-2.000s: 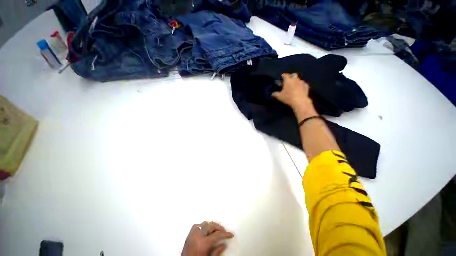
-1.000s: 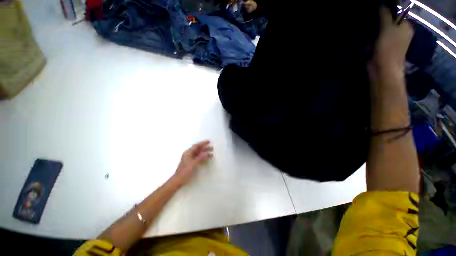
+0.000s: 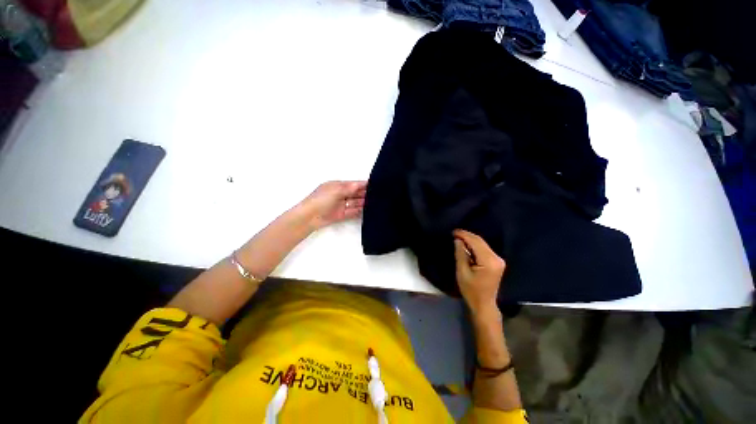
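Observation:
A black garment (image 3: 530,207) lies spread in crumpled folds on the white table, right of centre, its lower edge near the table's front edge. My left hand (image 3: 338,203) is at the garment's left edge, palm partly up, its fingertips at or under the cloth; I cannot tell if it grips. My right hand (image 3: 478,258) is curled over the lower middle of the garment, with thumb and forefinger together at the cloth. Something small and dark shows within its fingers, too unclear to name.
A phone in a "Luffy" case (image 3: 118,188) lies on the white table (image 3: 249,99) at left. Denim garments (image 3: 497,18) lie at the far edge, with a small white bottle (image 3: 573,25) beside more denim. A clear bottle (image 3: 29,37) stands far left. Olive-green cloth (image 3: 613,356) hangs below the table at right.
The black garment, lifted by my right hand a second ago, now lies on the table nearer to me. My right hand has come down to its lower part, and my left hand has reached its left edge.

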